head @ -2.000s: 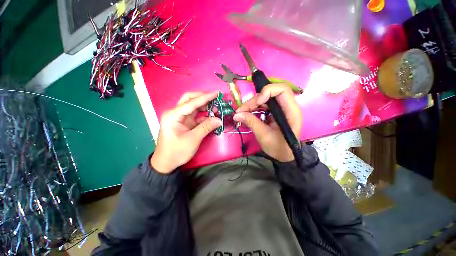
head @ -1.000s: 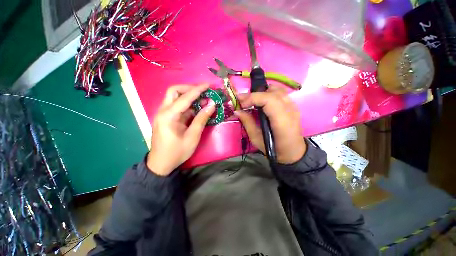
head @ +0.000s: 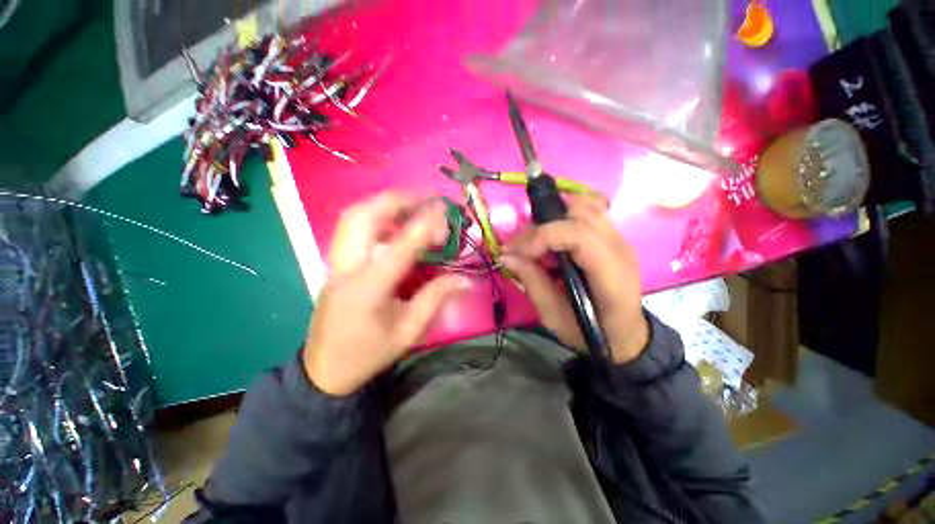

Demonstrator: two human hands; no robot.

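Observation:
A green ring-shaped board (head: pixel 448 231), blurred and turned partly edge-on, is at the fingertips of my left hand (head: pixel 374 287). The left thumb is apart from it, and I cannot tell whether the fingers grip it. Thin dark and pale wires (head: pixel 498 310) run from beside the board to a small black piece near the bench's front edge. My right hand (head: pixel 579 266) is closed around the black soldering iron (head: pixel 546 201), its metal tip pointing up and away. The right thumb and index finger are near the wires. Yellow-green-handled cutters (head: pixel 470 171) lie with jaws open behind the board.
A pile of wire leads (head: pixel 256 107) lies at upper left, with a framed panel (head: pixel 190 51) behind. A large wire tangle (head: pixel 72 358) is at far left. A clear plastic hood (head: pixel 625 77), orange piece (head: pixel 756 25), tip-cleaning pot (head: pixel 815 171) and black box (head: pixel 861 102) are at right.
My left thumb has come away from the ring board, which has turned from face-up to more edge-on. The right hand still holds the iron and sits slightly further right. The view has shifted slightly.

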